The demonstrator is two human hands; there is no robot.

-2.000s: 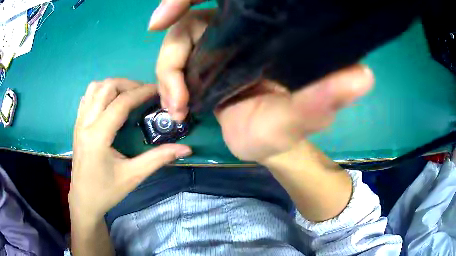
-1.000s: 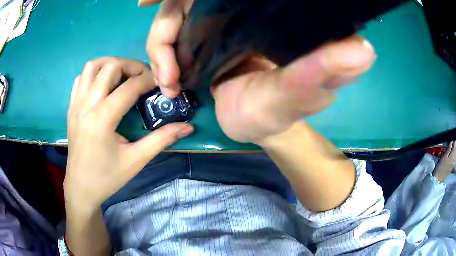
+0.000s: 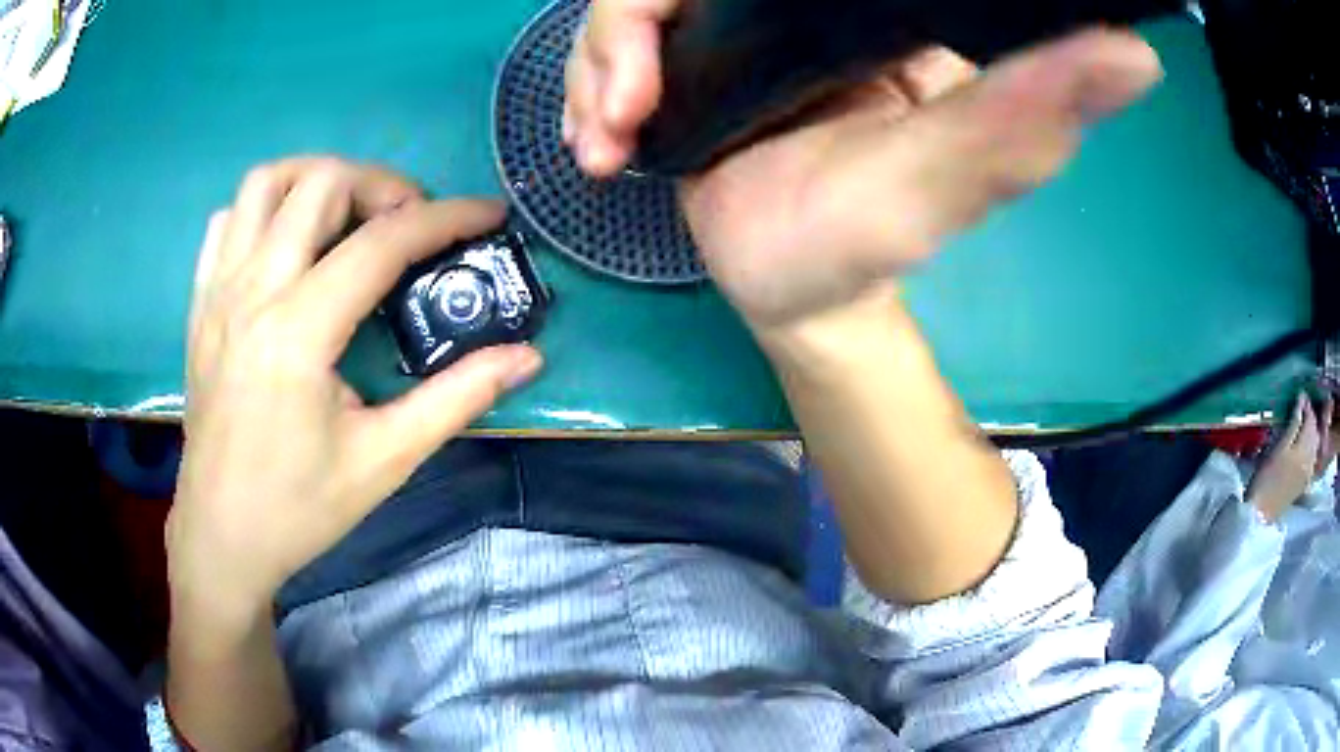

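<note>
A black square watch body with circular rings on its back lies back side up on the green mat, near the front edge. My left hand is around it, fingers at its far side and thumb at its near side, holding it on the mat. My right hand grips a thick black electric screwdriver, which is cut off by the top edge. Its tip is over the round screw tray, right of and beyond the watch; the bit cannot be made out.
White papers or wired parts lie at the far left corner. A pale object's edge shows at the left rim. A black cable runs over the front edge at right. Another person's hand and sleeve are at the lower right. Dark material stands at the right.
My right hand and the screwdriver have moved from the watch body to the right, over the round tray, which now shows. My left hand stays at the watch body.
</note>
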